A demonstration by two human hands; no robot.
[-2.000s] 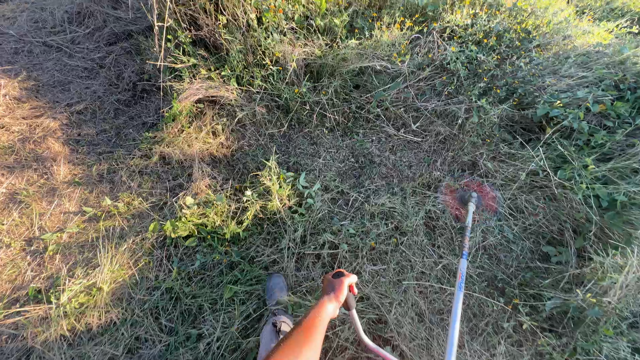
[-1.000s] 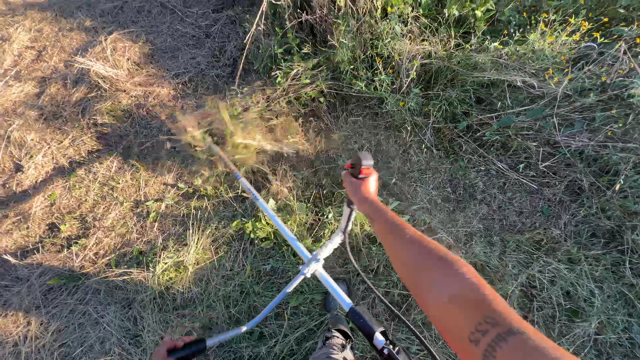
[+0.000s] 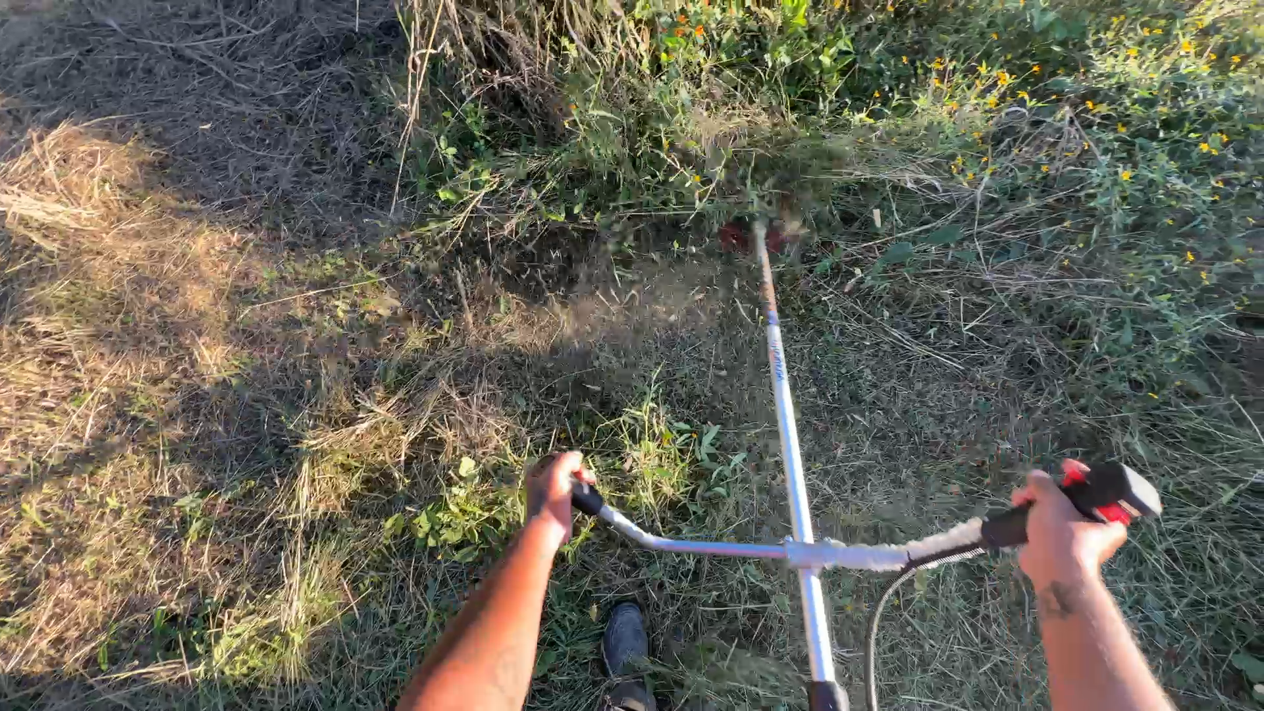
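Note:
A brush cutter with a silver metal shaft [image 3: 790,434] reaches forward from the bottom of the view. Its reddish cutting head [image 3: 760,235] is blurred low among the weeds at upper centre. My left hand [image 3: 555,494] is closed around the black left grip of the handlebar [image 3: 691,548]. At the right, my right hand [image 3: 1066,533] holds the other grip, beside the black and red throttle control [image 3: 1111,492]. A black cable [image 3: 874,612] curves down from that grip. The engine is out of view.
Dense green weeds with yellow flowers [image 3: 1086,158] stand at the upper right. Dry cut grass [image 3: 109,296] covers the ground at the left. A leafy green clump [image 3: 464,509] grows by my left hand. One dark shoe [image 3: 625,642] shows at bottom centre.
Since one second ago, the cutting head has swung from the left to the right, into the weeds. Both hands have moved with the handlebar, which now lies nearly level across the view.

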